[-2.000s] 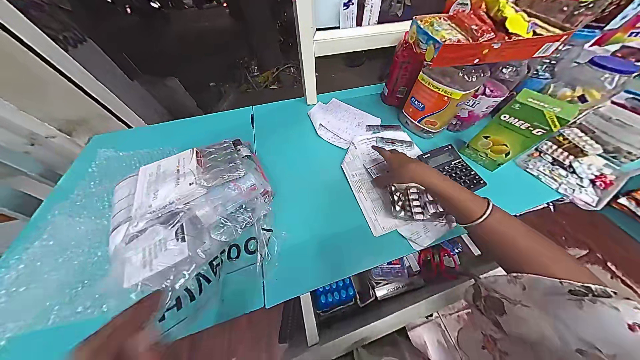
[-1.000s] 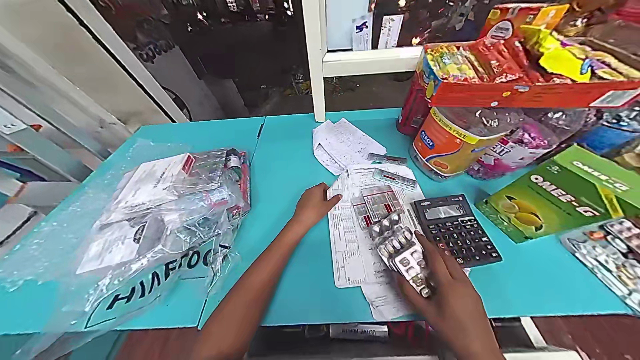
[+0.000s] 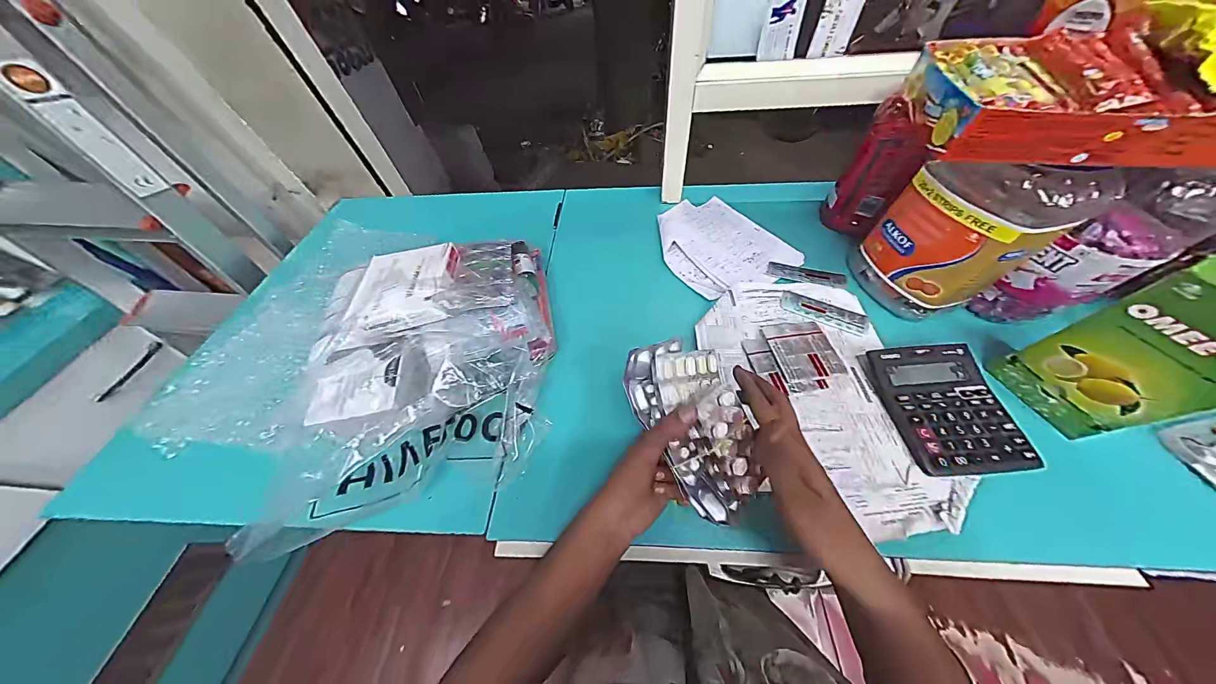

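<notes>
Several blister packs of tablets [image 3: 698, 432] are bunched between both my hands over the counter's front part. My left hand [image 3: 646, 470] grips them from the left, thumb on top. On their right side, my right hand [image 3: 774, 427] is closed around them, its fingertips partly hidden. Just beyond and to the right lie written paper sheets [image 3: 845, 456], with red-marked blister strips [image 3: 803, 358] and thin silvery strips [image 3: 825, 312] on top. A black calculator [image 3: 953, 408] lies against the sheets' right edge.
A clear plastic bag [image 3: 380, 465] with packed medicine boxes [image 3: 404, 285] lies on the turquoise counter [image 3: 589, 285] at left. Plastic jars [image 3: 959, 233], a red bottle [image 3: 879, 171], an orange-red tray of packets [image 3: 1083, 138] and a green box [image 3: 1121, 351] stand at right. A white post rises behind.
My left hand has moved from the sheets onto the blister packs. Those packs, over the sheets a second ago, are now left of them between both hands.
</notes>
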